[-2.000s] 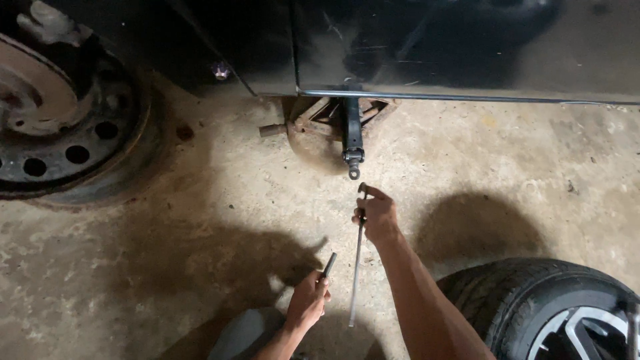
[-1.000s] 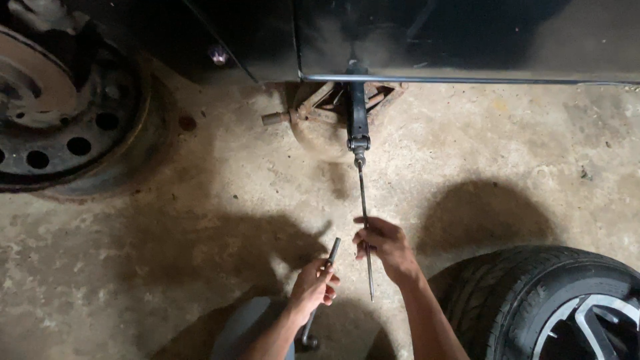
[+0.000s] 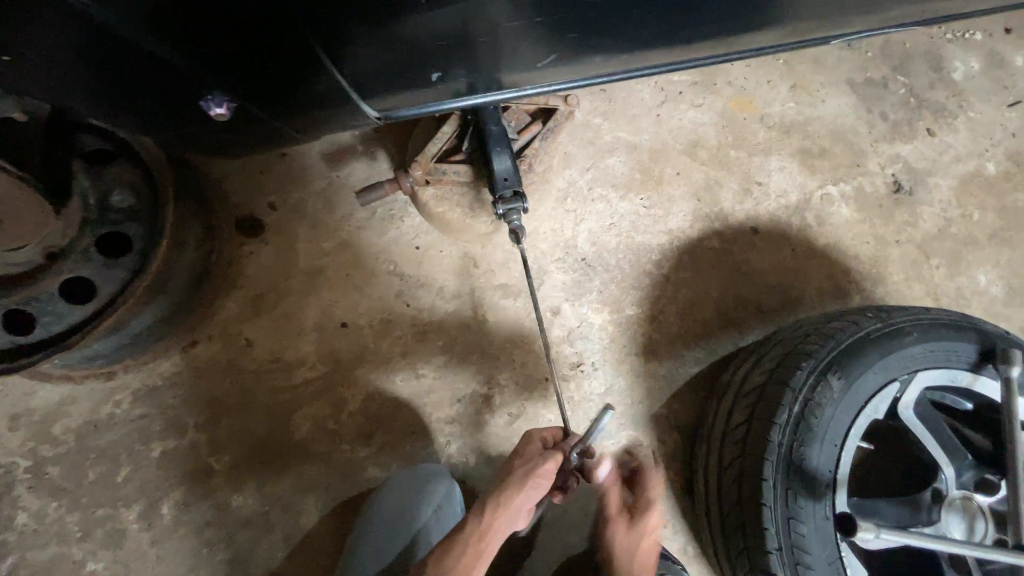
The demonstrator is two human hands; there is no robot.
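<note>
A thin metal rod (image 3: 542, 332) runs from the eye on the end of a black scissor jack (image 3: 502, 164), under the car's sill, down to my hands. My left hand (image 3: 534, 472) is closed around the rod's near end and a short, thicker metal bar (image 3: 594, 432), which crosses it at an angle. Just right of it, my right hand (image 3: 632, 500) is blurred by movement, its fingers near the bar; whether it grips anything cannot be told. The lower part of the bar is partly hidden by my left hand.
A rusty scissor jack (image 3: 456, 152) stands behind the black one, beneath the dark car body (image 3: 640, 40). At the left is a bare steel wheel (image 3: 96, 264). A tyre with an alloy wheel (image 3: 808, 448) lies at the right, with a lug wrench (image 3: 928, 540) on it. My knee (image 3: 408, 512) shows below.
The rod, held apart from the black jack's eye two seconds ago, now meets it. My right hand has moved off the rod's middle toward my left hand, which has come to the rod's near end.
</note>
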